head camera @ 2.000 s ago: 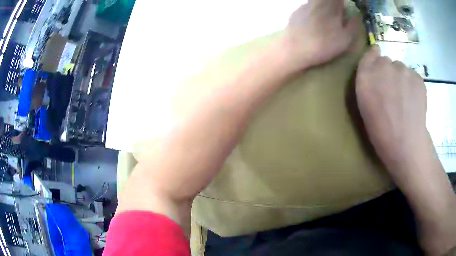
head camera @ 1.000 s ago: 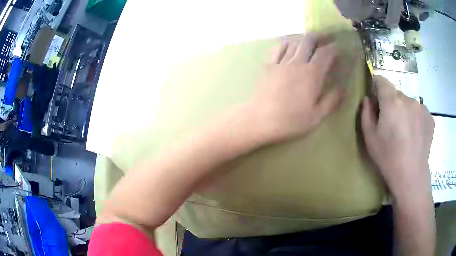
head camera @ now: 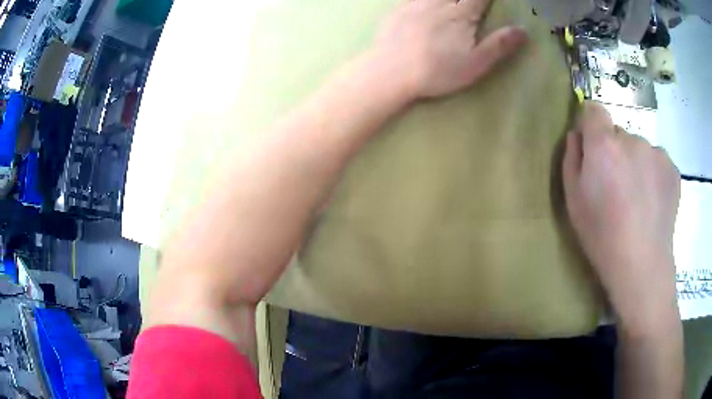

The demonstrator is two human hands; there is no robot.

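Observation:
An olive-khaki fabric panel [head camera: 461, 210] lies across the white table and hangs toward my lap. My left hand [head camera: 441, 47] rests flat on its upper part, thumb spread, fingertips near the top edge of the picture. My right hand [head camera: 621, 171] pinches the panel's right edge, just below the needle area. Bright yellow bits [head camera: 578, 94] of edging show at that edge above my right fingers. The sewing machine's metal parts [head camera: 597, 31] are at the top right, with a shiny needle plate [head camera: 624, 78]. The needle tip cannot be made out.
A cream round knob [head camera: 660, 64] is on the machine. A printed ruler tape [head camera: 693, 284] runs along the table at right. At left are a metal rack [head camera: 94, 148], a blue crate [head camera: 66, 351] and a green crate [head camera: 144, 9]. Pale fabric [head camera: 269, 351] hangs by my lap.
My left hand slid up and away over the panel since one second ago. The panel moved up, and its lower seam line no longer shows. My right hand stays at the edge.

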